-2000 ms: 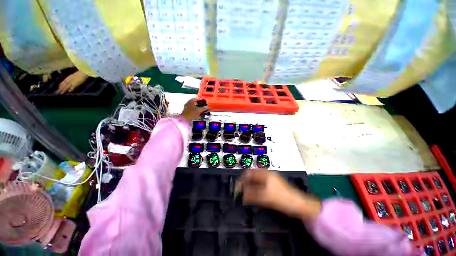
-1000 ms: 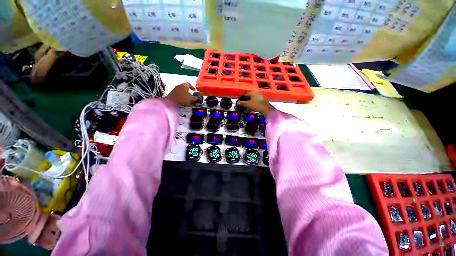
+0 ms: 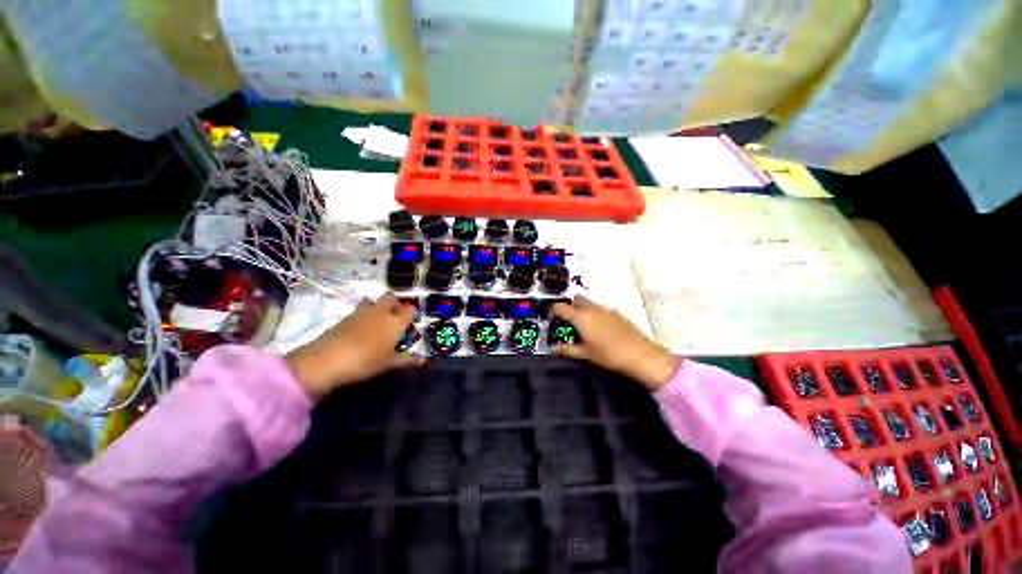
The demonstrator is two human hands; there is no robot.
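Note:
Smartwatches without straps stand in rows on a white board. The front row (image 3: 484, 335) shows green digits. My left hand (image 3: 361, 340) has its fingers and thumb around the watch at the row's left end, mostly hidden. My right hand (image 3: 606, 341) has its fingers and thumb around the watch (image 3: 565, 333) at the right end. Behind are small blue-red displays (image 3: 483, 257), a row of dark watches (image 3: 482, 276) and a back row (image 3: 465, 228), its middle watch faintly green. A black foam tray (image 3: 482, 448) with square pockets lies directly before me.
A red tray (image 3: 521, 203) of units lies behind the rows, another (image 3: 897, 448) at the right. White cables (image 3: 252, 213) tangle over a red and dark object (image 3: 213, 308) at left. Printed sheets (image 3: 493, 67) hang overhead. A pale sheet (image 3: 751, 269) lies right of the rows. A pink fan shows far left.
Both hands have come back towards me from the back row to the two ends of the front row. The back row's watches are now uncovered. The view has shifted slightly.

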